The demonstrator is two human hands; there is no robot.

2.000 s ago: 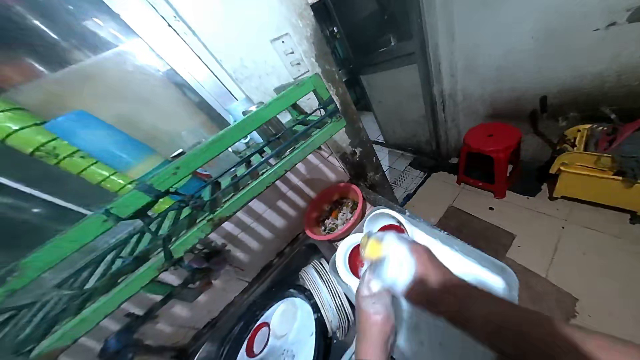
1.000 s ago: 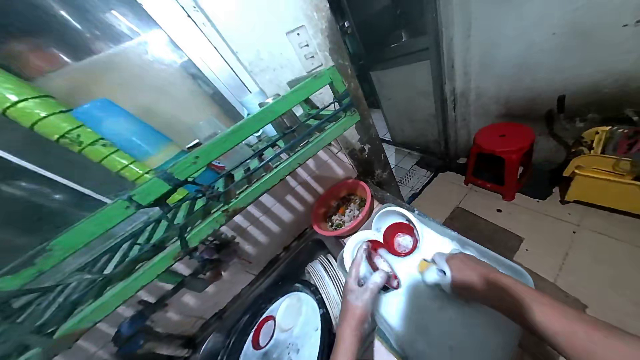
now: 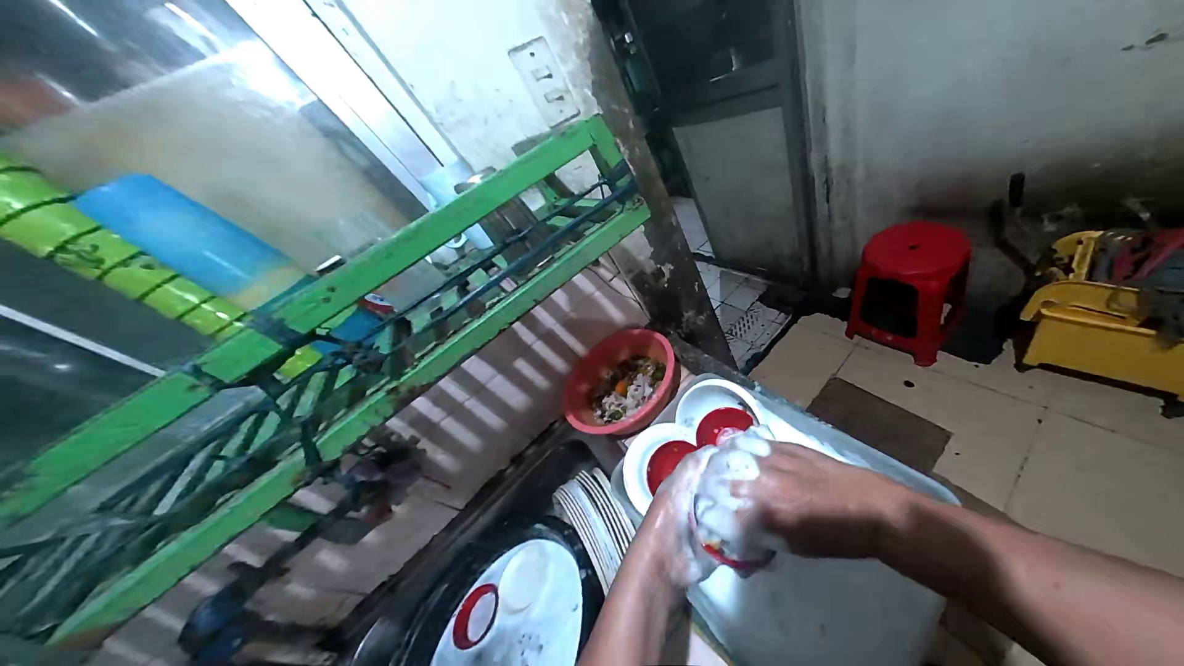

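Observation:
Both hands are covered in soap suds and meet over a metal tray [image 3: 832, 601]. My left hand [image 3: 680, 527] grips a small red dish [image 3: 735, 558], whose lower rim shows under the fingers. My right hand [image 3: 754, 486] is pressed over that dish, its fingers curled and foamy; a bit of yellow shows between the hands, but whether the right hand holds a sponge is hidden. Just beyond, white bowls [image 3: 638, 467] hold red dishes [image 3: 724, 425]. Left of the tray, white plates [image 3: 592, 518] stand on edge in a stack beside a basin of whitish water [image 3: 546, 601] with a red-rimmed dish [image 3: 475, 616].
A pink plastic bowl [image 3: 578, 388] of food scraps sits beyond the tray. On the left runs a green rack [image 3: 444, 227] with cords tied along it. A red plastic stool [image 3: 916, 250] and a yellow container [image 3: 1101, 333] stand on the tiled floor at right.
One second ago the hands were apart, the left with a red dish and the right beside it with something yellow. Now the right hand has moved left onto the dish.

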